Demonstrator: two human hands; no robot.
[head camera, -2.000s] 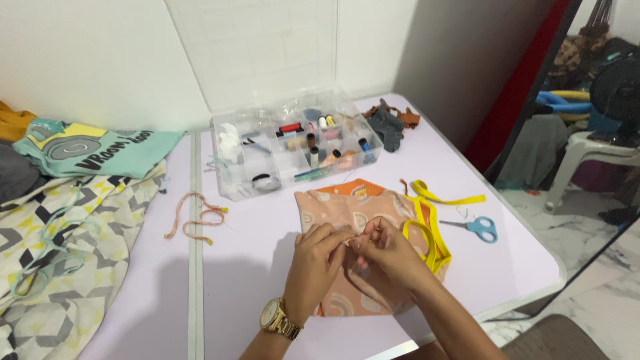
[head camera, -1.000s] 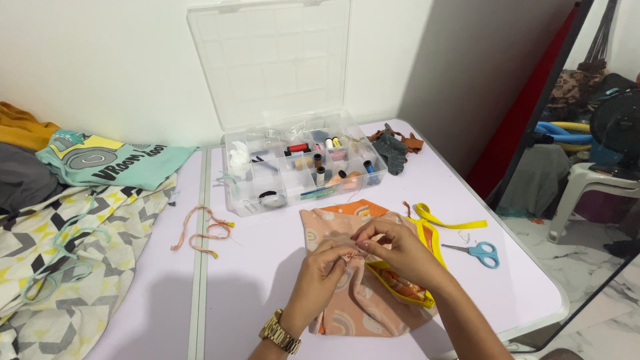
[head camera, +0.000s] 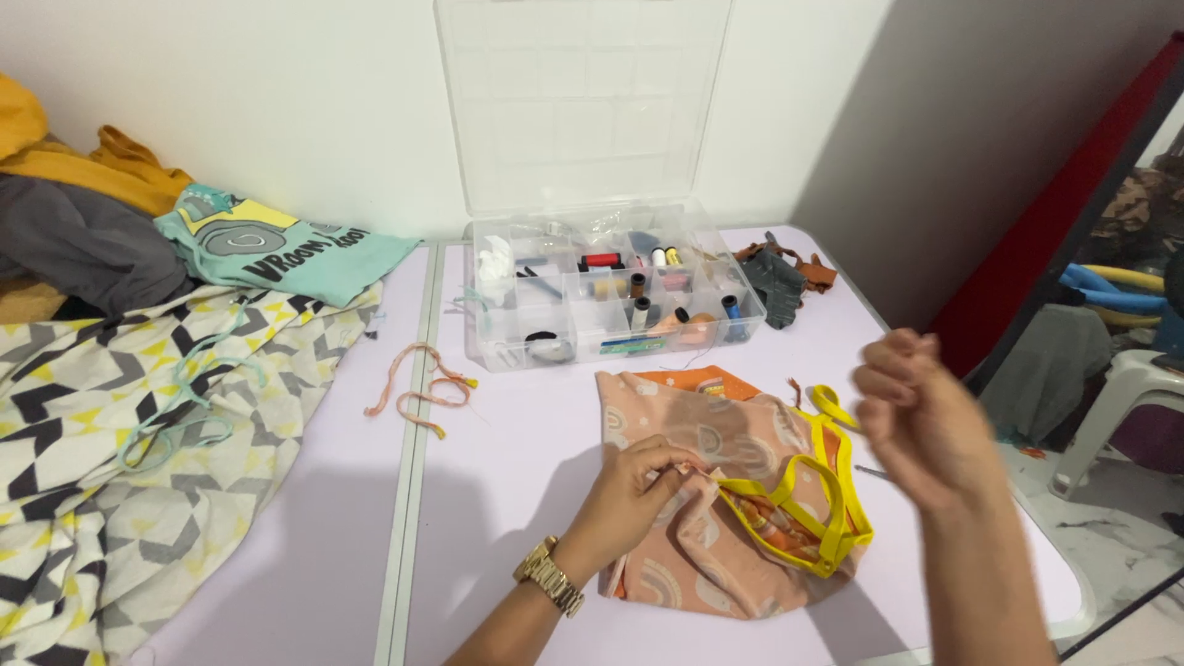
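A pink rainbow-print fabric garment (head camera: 740, 573) with yellow binding (head camera: 837, 499) and straps lies on the table. My left hand (head camera: 638, 490), with a gold watch on its wrist, pinches a gathered edge of it between thumb and fingers. Raised over the right side of the table is my right hand (head camera: 916, 416), blurred, its fingers curled and fingertips together; a needle or thread in them cannot be made out. Part of the scissors (head camera: 874, 474) shows beside that hand, their handles hidden behind it.
Behind the garment stands a clear compartment box (head camera: 546, 356) of thread spools, lid up against the wall. Grey and brown fabric scraps (head camera: 772, 282) lie to its right. Pink cord (head camera: 421, 393) crosses the table seam. Patterned cloth (head camera: 213, 444) and a teal printed garment (head camera: 305, 254) are piled left.
My right hand has moved away from the fabric, up and to the right, from beside my left hand. My left hand still pinches the fabric. The scissors' handles are now covered.
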